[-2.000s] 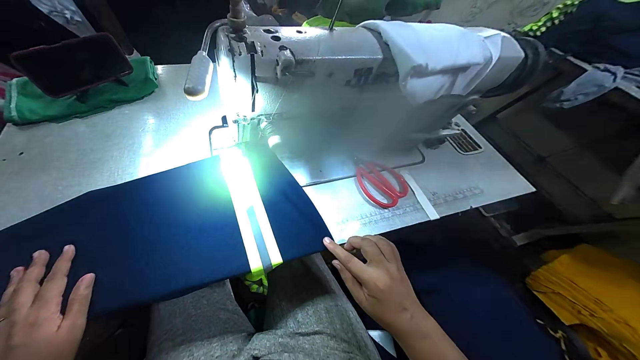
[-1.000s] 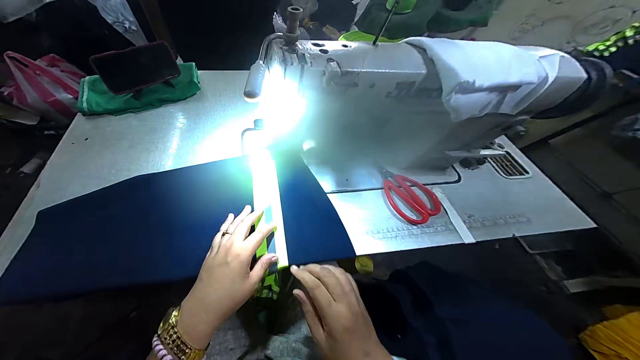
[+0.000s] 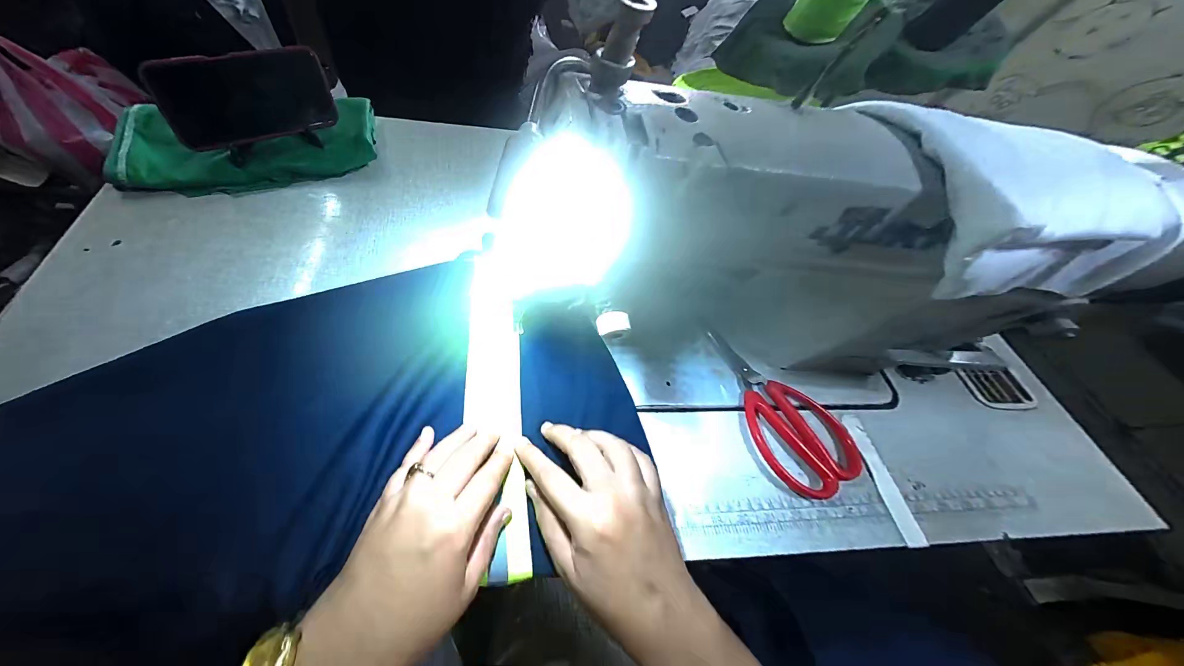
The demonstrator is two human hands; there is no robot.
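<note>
Navy blue fabric lies over the sewing machine table, with a bright reflective strip edged in yellow-green running down it from under the machine head. My left hand rests flat on the fabric and the strip's left side, fingers slightly apart; a ring and a gold wristband show. My right hand presses on the fabric along the strip's right side, its index fingertip at the strip's edge. Both hands are close together, palms down. The sewing machine stands beyond them; glare from its lamp hides the needle and presser foot.
Red-handled scissors lie right of the fabric, beside a white strip and a ruler scale on the table. A phone stands on a folded green cloth at the back left. White cloth drapes the machine arm.
My left hand has moved from the fabric's far left to the reflective strip. My right hand has moved from the fabric's right corner up beside the strip. The view has shifted closer.
</note>
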